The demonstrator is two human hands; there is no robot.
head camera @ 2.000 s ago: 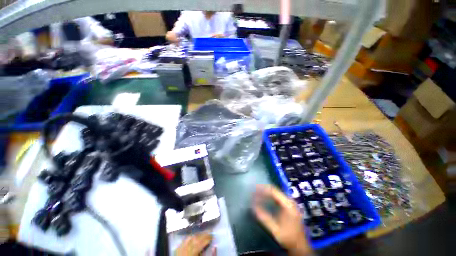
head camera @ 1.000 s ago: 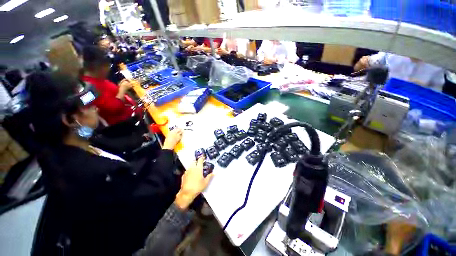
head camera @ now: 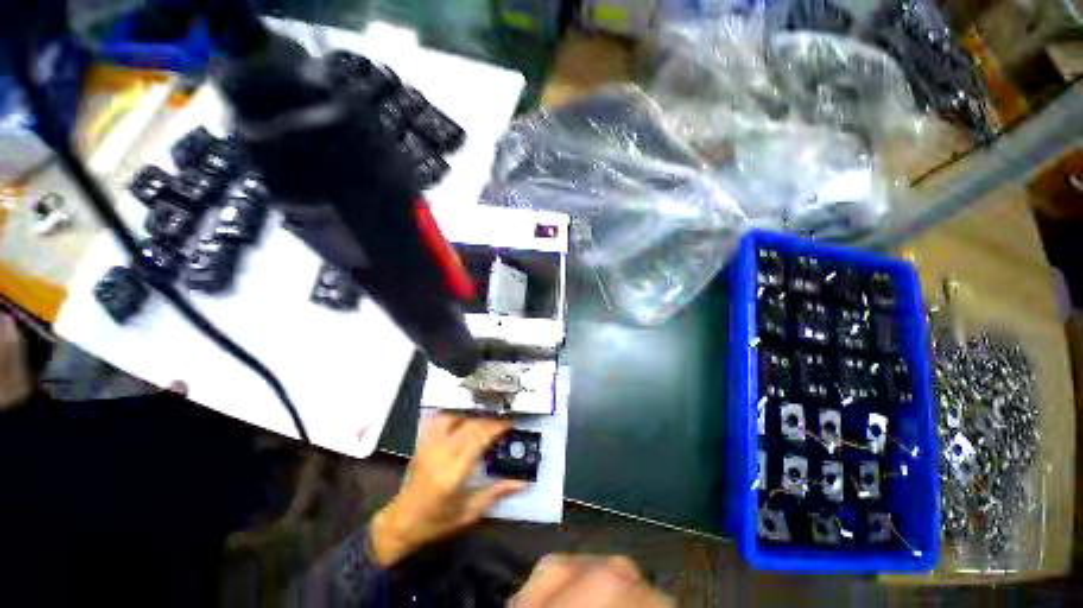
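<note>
My left hand (head camera: pixel 449 477) holds a small black housing (head camera: pixel 515 454) with a pale round mark, between thumb and fingers, on the white pad (head camera: pixel 540 496) in front of the screw feeder (head camera: pixel 548 311). My right hand (head camera: pixel 590 582) is at the bottom edge, cut off and blurred; its fingers are hidden from view, and I cannot tell whether it holds anything. The electric screwdriver (head camera: pixel 374 232), black with a red lever, hangs over the feeder with its lower end near the feeder's front.
A blue tray (head camera: pixel 741 392) at the right holds rows of black housings and silver-square modules. Loose metal parts (head camera: pixel 992 439) lie beyond it. Clear plastic bags (head camera: pixel 641 202) lie behind the feeder. Several finished units (head camera: pixel 214 255) sit on the white board (head camera: pixel 344 398). A person's dark sleeve (head camera: pixel 119 475) is at left.
The view has swung back from the left to the feeder and tray. My left hand has moved from the finished units on the white board to a housing on the pad.
</note>
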